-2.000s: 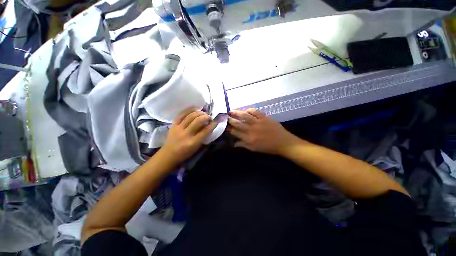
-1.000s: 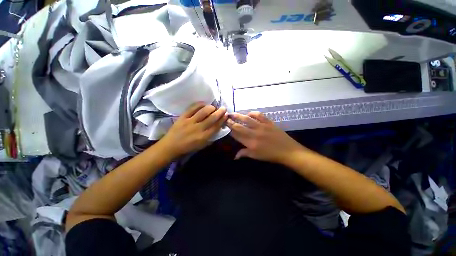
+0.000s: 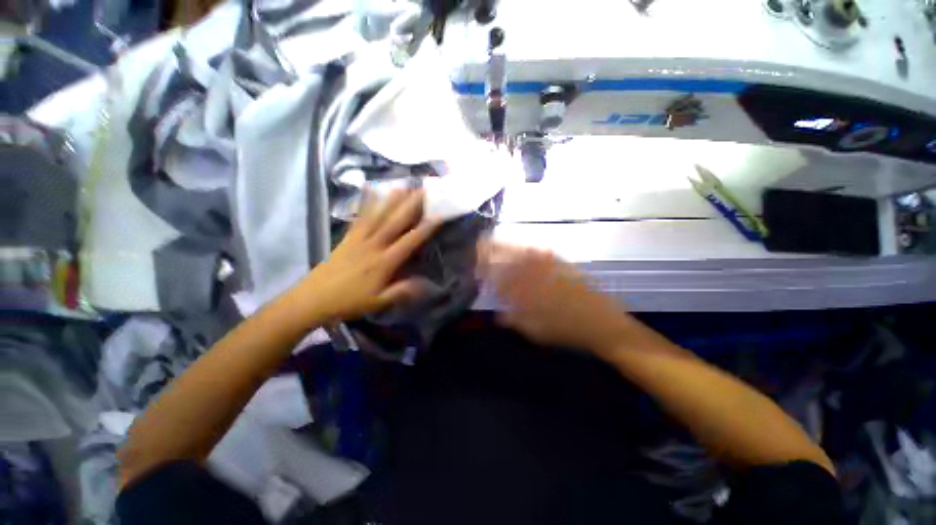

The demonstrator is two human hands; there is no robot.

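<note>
A light grey garment [image 3: 275, 185] with dark grey parts lies heaped left of the needle area. A dark grey part [image 3: 446, 272] of it bunches between my hands and over the table's front edge. My left hand [image 3: 382, 251] rests on the garment with fingers spread; its grip on the cloth is unclear. My right hand [image 3: 539, 292] is blurred at the right edge of the dark cloth; whether it holds cloth is hidden. The presser foot area [image 3: 503, 169] is brightly lit, at the cloth's upper right edge.
The white sewing machine head [image 3: 657, 77] spans the top right. Thread snips [image 3: 731, 205] lie right of the needle, beside a flat black rectangle [image 3: 821, 221]. A ruler strip [image 3: 718, 284] runs along the front edge. Grey cloth pieces [image 3: 272, 446] lie below the table.
The view has shifted, showing more of the machine head. Dark grey cloth now shows between my hands, where light cloth was. My hands have moved apart, and my left fingers have spread.
</note>
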